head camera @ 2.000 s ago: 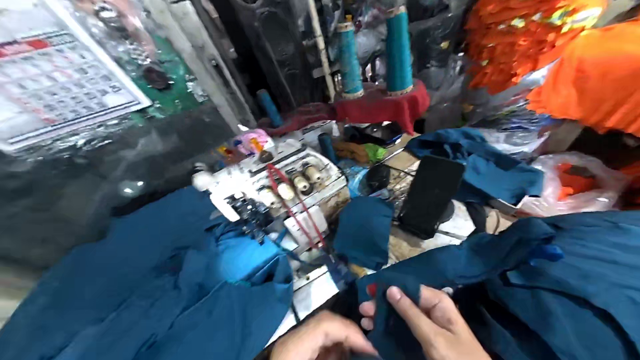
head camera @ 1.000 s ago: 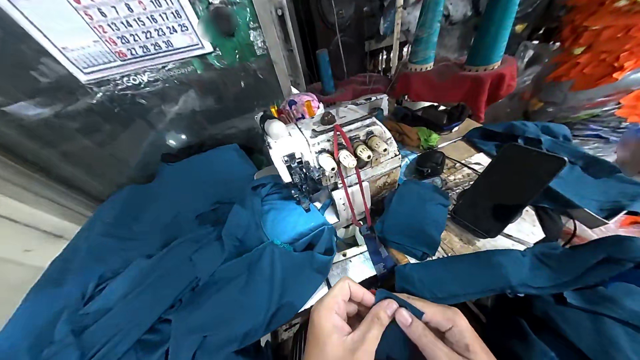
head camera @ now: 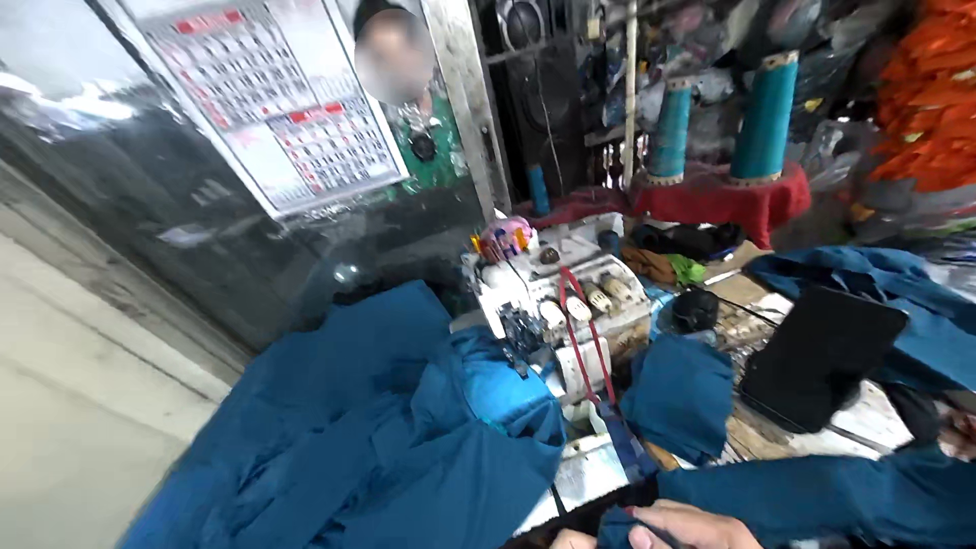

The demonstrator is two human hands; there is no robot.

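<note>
At the bottom edge, my right hand (head camera: 690, 526) pinches a small folded piece of teal fabric (head camera: 616, 528) between thumb and fingers. Only a fingertip or two of my left hand (head camera: 573, 540) show, at the left side of that piece; the rest is cut off by the frame. Beyond the hands stands a white overlock sewing machine (head camera: 564, 305) with a red cord looped over its front. A large heap of teal cloth (head camera: 366, 427) lies left of the machine, and a smaller teal piece (head camera: 681, 396) rests to its right.
A black smartphone (head camera: 823, 358) leans on the right of the worktable, beside more teal cloth (head camera: 900, 282). Two teal thread cones (head camera: 765, 118) stand on red cloth (head camera: 709, 198) behind. A calendar (head camera: 267, 99) hangs at the upper left. Orange fabric (head camera: 930, 99) is at the far right.
Both hands sit lower and partly out of the frame as the view has swung left and up. Two seconds ago they were apart; one second ago they met at the small fabric piece.
</note>
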